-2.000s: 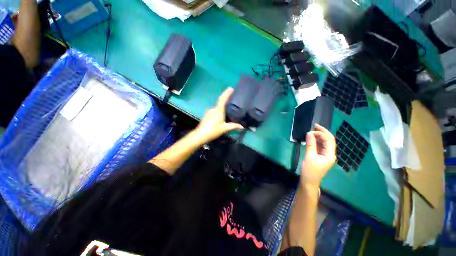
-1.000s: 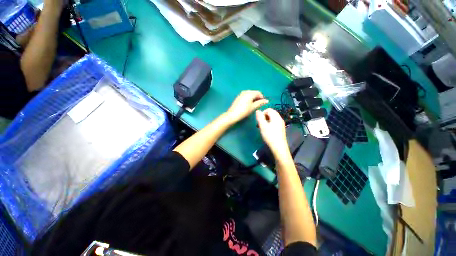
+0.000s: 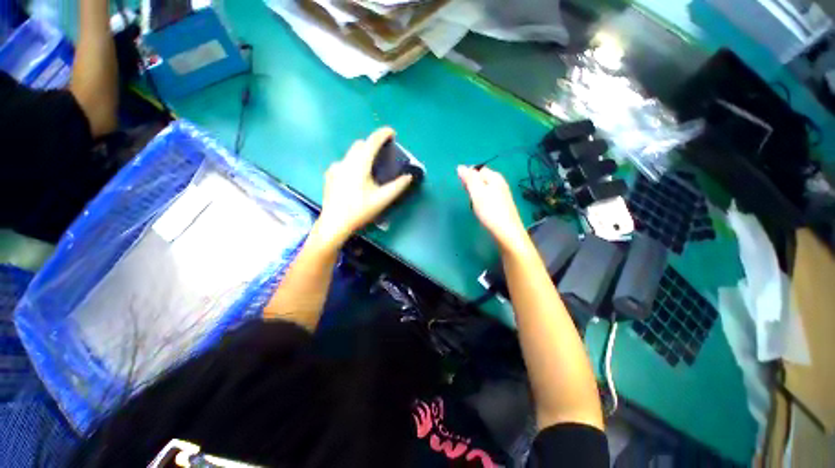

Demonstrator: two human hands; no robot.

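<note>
My left hand point(image 3: 355, 187) is closed around a dark grey electronic unit point(image 3: 390, 164) at the bench's front edge and covers much of it. My right hand point(image 3: 487, 196) pinches the end of a thin black test lead point(image 3: 482, 165) to the right of that unit. The lead runs back to a tangle of thin wires point(image 3: 547, 187) beside a row of small black adapters point(image 3: 586, 164) on a white power strip point(image 3: 611, 219). Three more dark grey units point(image 3: 589, 274) lie side by side near the front edge, partly behind my right forearm.
A film-lined blue basket point(image 3: 55, 302) is at left. A blue instrument box point(image 3: 195, 55) and another person's arm point(image 3: 94, 69) are beyond it. Cardboard and paper sheets point(image 3: 366, 37) lie at the back. Black pad sheets point(image 3: 676, 315) and clear bags point(image 3: 623, 101) are at right.
My left hand has moved left and taken hold of the lone unit. My right hand has come away from the wire tangle, drawing a thin lead out.
</note>
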